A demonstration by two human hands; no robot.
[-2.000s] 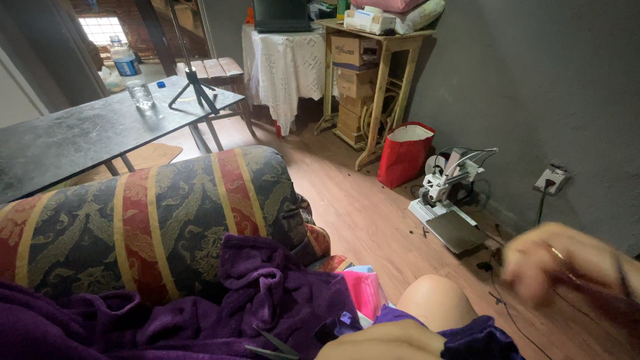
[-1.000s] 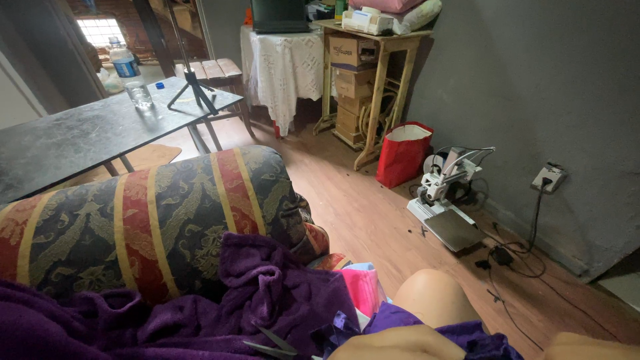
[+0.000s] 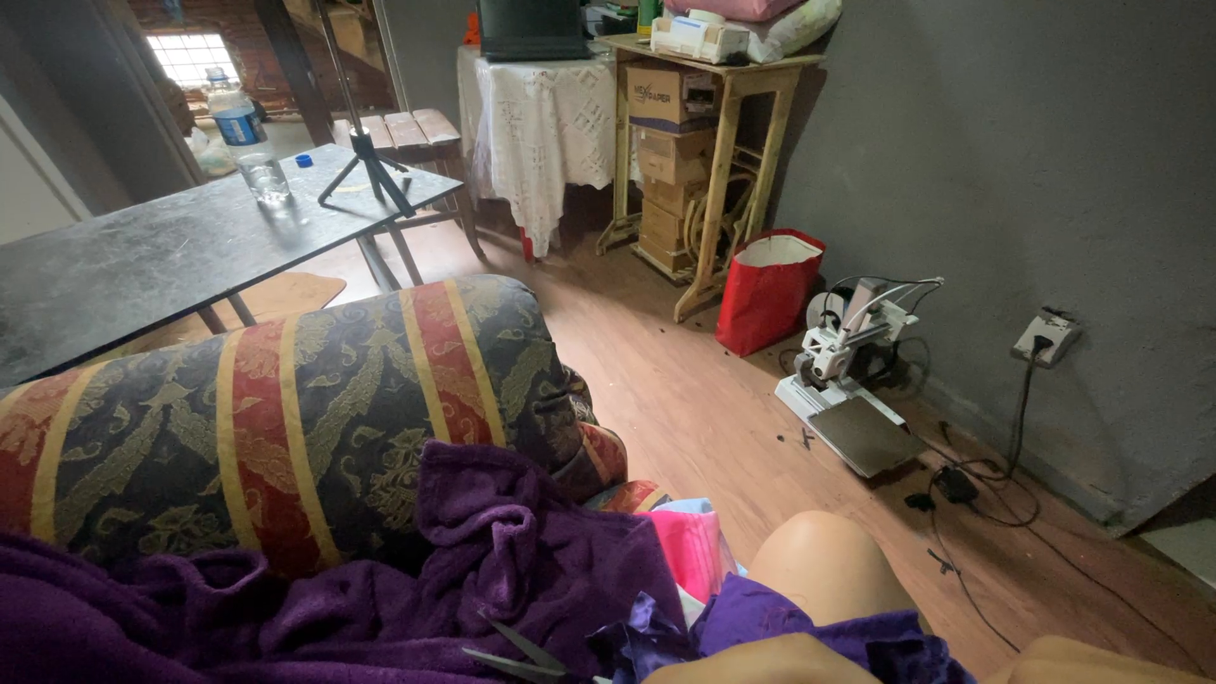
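Purple satin-like cloth (image 3: 755, 608) lies across my lap beside my bare knee (image 3: 822, 560). Scissors (image 3: 522, 655), their blades apart, rest by a dark purple plush blanket (image 3: 551, 579) at the bottom edge. Bare skin crosses the bottom centre in front of the cloth; whether it is an arm or a leg is unclear. My left hand cannot be made out. At the bottom right corner, a cut-off part of my right hand or arm (image 3: 1092, 662) shows; its fingers and anything in them are hidden. Pink cloth (image 3: 689, 546) sits between blanket and knee.
A striped, patterned sofa arm (image 3: 366, 380) stands at the left, before a dark table (image 3: 142, 256) with a plastic bottle (image 3: 247, 138) and small tripod (image 3: 366, 171). On the floor at right are a red bag (image 3: 769, 294), a 3D printer (image 3: 855, 380) and loose cables (image 3: 997, 503).
My right hand, raised and blurred at the right two seconds ago, has dropped toward the bottom right corner. The scissors, blanket and sofa arm look much the same.
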